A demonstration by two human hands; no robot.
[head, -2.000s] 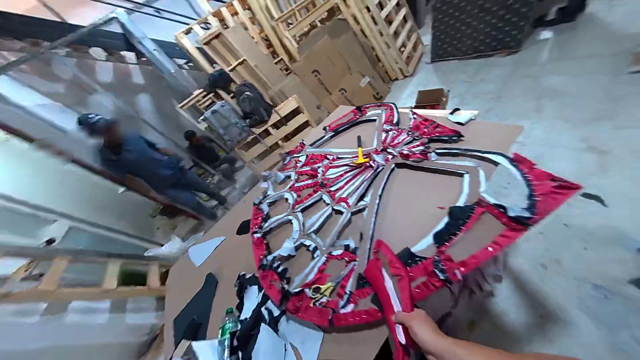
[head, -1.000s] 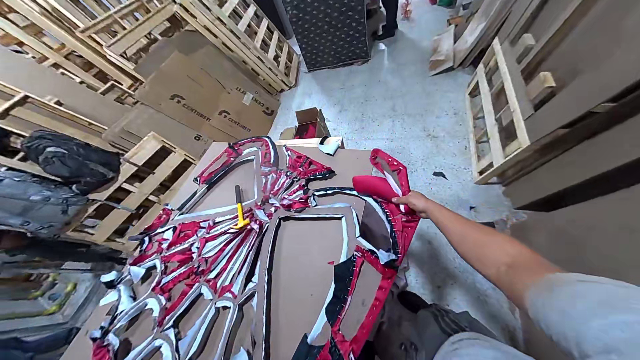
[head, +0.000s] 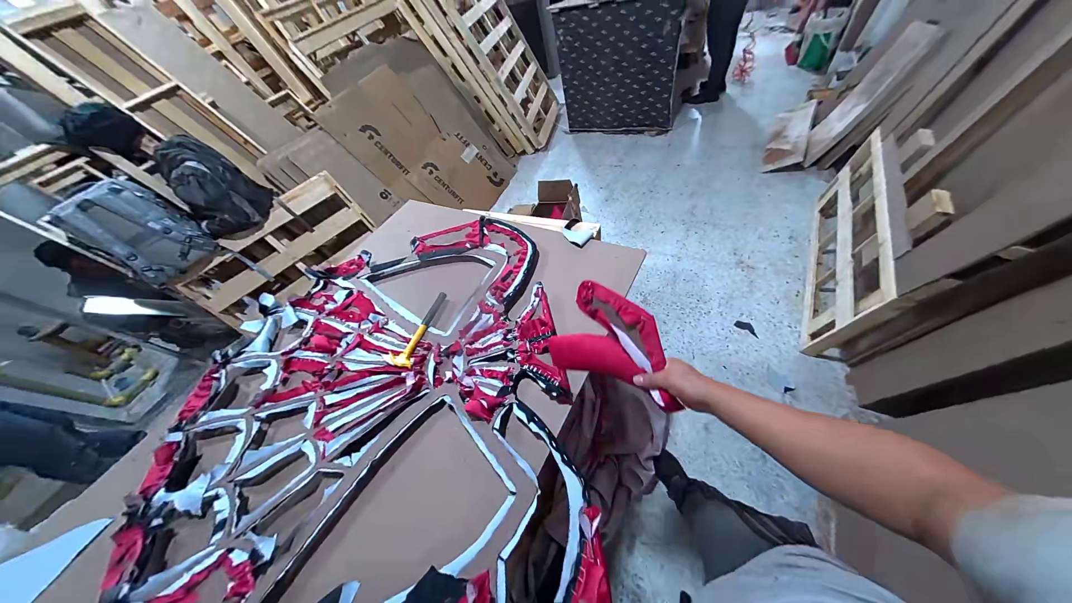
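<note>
My right hand (head: 680, 383) grips the lower end of a red fabric-covered piece (head: 605, 356), bent with a pale strip along its inside, held up past the table's right edge. Left of it, a large openwork frame wrapped in red, black and white fabric (head: 335, 394) lies on the cardboard-covered table (head: 410, 494). A hammer with a yellow head and dark grip (head: 416, 333) rests on the frame's middle. Dark cloth (head: 599, 444) hangs at the table's edge below my right hand. My left hand is out of view.
Wooden pallets (head: 502, 67), cardboard sheets (head: 402, 126) and backpacks (head: 209, 184) stand beyond the table. An open cardboard box (head: 555, 199) sits at its far end. A wooden frame (head: 854, 251) leans at the right. A person's legs (head: 722, 46) show at the back; another person is at the left.
The view has swung considerably. My right hand keeps hold of the red piece, which was over the frame's edge a second ago and now is held out beside the table.
</note>
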